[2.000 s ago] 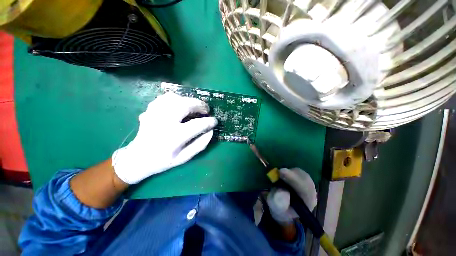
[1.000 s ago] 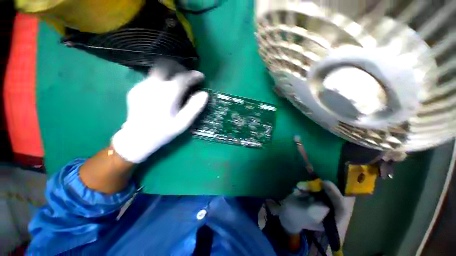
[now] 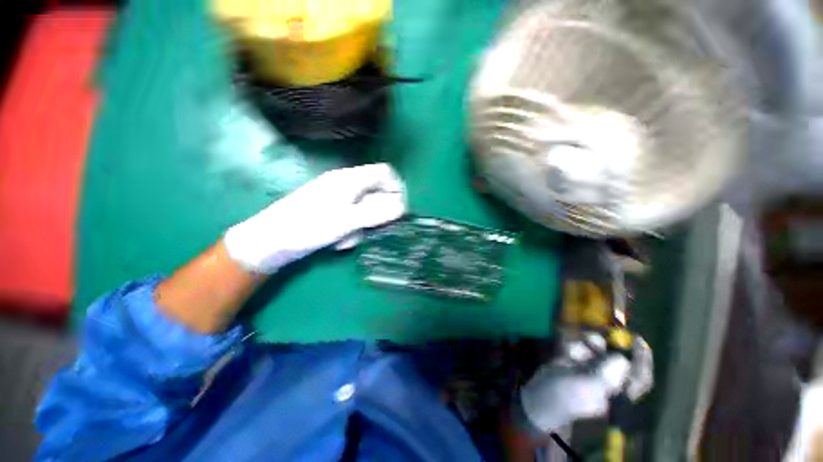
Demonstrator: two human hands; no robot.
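The green circuit board [image 3: 438, 259] lies on or just over the green mat, blurred. My left hand [image 3: 316, 217], in a white glove, is closed at the board's upper left corner; the exact grip is blurred. My right hand [image 3: 577, 383], also gloved, is at the mat's right edge, shut on the soldering iron [image 3: 620, 338]. The iron's thin tip points up, beside the yellow square sponge or tray [image 3: 586, 304]. No solder wire can be made out.
A black fan [image 3: 325, 110] with a yellow round top stands behind the board. The large off-white fan [image 3: 587, 162] stands at the right rear. A red-orange surface [image 3: 41, 162] lies left of the mat [image 3: 180, 253]. A dark green conveyor strip [image 3: 672, 361] with a pale rail runs at right.
The view has shifted. The iron has left the board's lower right corner and moved right to the yellow square. The board and my left hand have moved nearer the mat's right and front edges.
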